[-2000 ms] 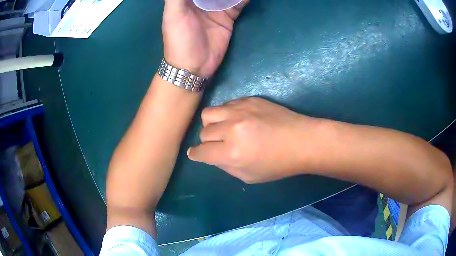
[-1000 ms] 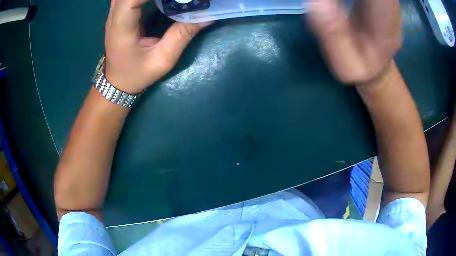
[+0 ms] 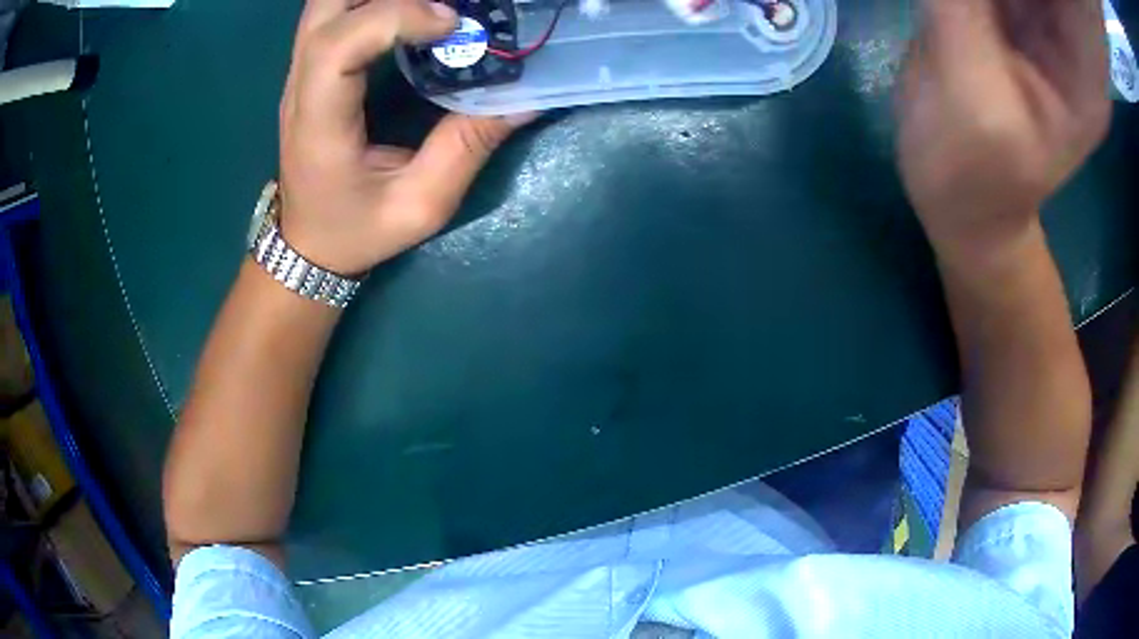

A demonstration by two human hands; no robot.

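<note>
The translucent plastic housing [image 3: 625, 69] lies lengthwise at the top of the view, its upper edge partly cut off. The black cooling fan [image 3: 460, 44], with a blue-white label, sits in its left end. The fan's red and black lead [image 3: 531, 48] runs right. A round socket [image 3: 781, 15] with wires is at the right end. My left hand [image 3: 381, 137] grips the left end, thumb at the near edge and fingers over the fan. My right hand [image 3: 999, 112] is raised, blurred, apart from the housing; its fingertips are cut off or unclear.
The glossy green bench [image 3: 600, 325] has a curved pale front edge. A white object [image 3: 1124, 56] is cut off at the top right. A pale bar [image 3: 38, 75] reaches in at the left. Blue-framed shelving [image 3: 75, 437] with brown boxes stands lower left. Another person's arm [image 3: 1115, 462] shows at the right edge.
My left hand has moved left and now holds the housing, which has come into view. My right hand has gone from resting near the left forearm to the housing's right end, then away to the right.
</note>
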